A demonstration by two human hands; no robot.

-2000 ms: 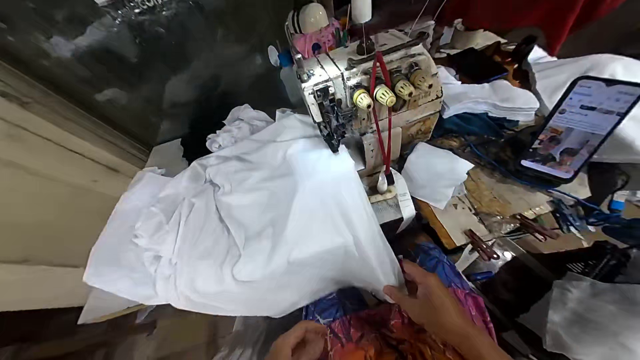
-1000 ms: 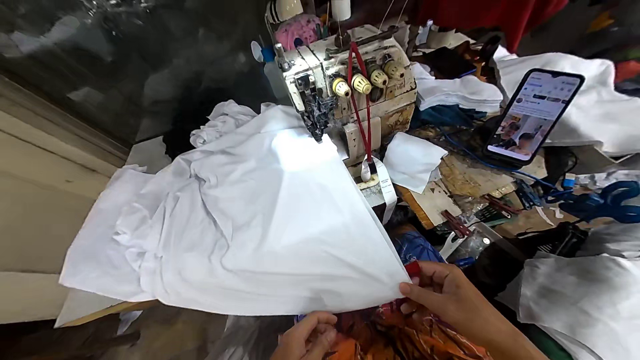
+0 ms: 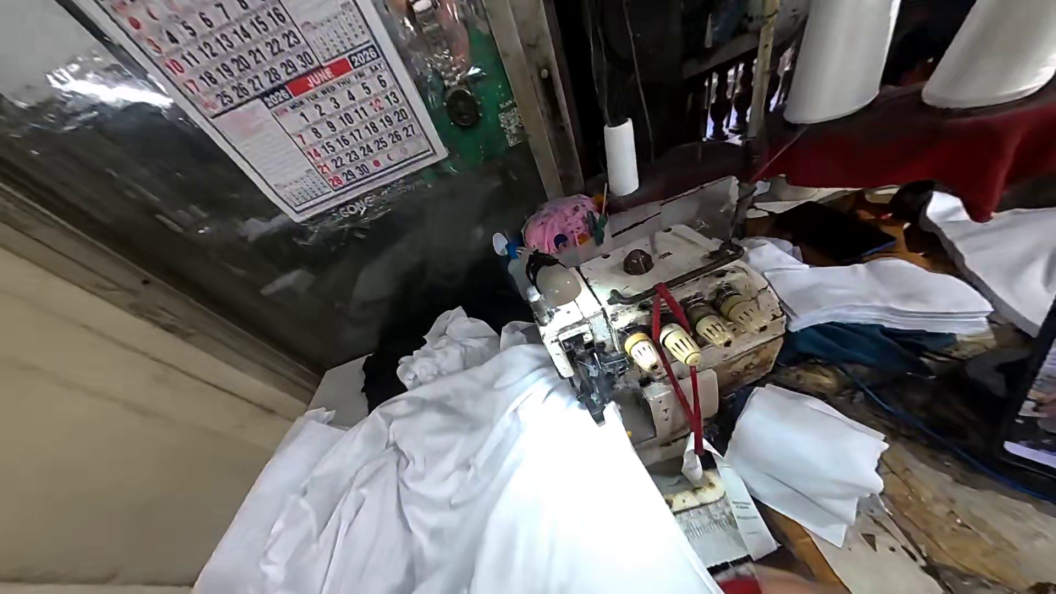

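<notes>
White fabric (image 3: 495,478) spreads over the left side of the work table, its upper end under the needle and presser area (image 3: 596,379) of an overlock sewing machine (image 3: 660,313). A red cord (image 3: 676,379) hangs down the machine's front past the cream tension dials (image 3: 680,344). At the bottom edge, right of the fabric, a blurred bit of my right hand (image 3: 792,581) shows beside a small red patch; its fingers are cut off by the frame. My left hand is out of view.
Folded white cloth pieces (image 3: 804,458) lie right of the machine, with a white stack (image 3: 883,293) behind. A phone (image 3: 1035,404) stands at the right edge. Large white thread cones (image 3: 841,58) stand at the back on red cloth (image 3: 924,148). A pink pincushion-like bundle (image 3: 563,224) sits behind the machine.
The view has tilted up, bringing a wall calendar and the thread cones in. Both hands were at the fabric's lower edge earlier; now only part of the right one shows.
</notes>
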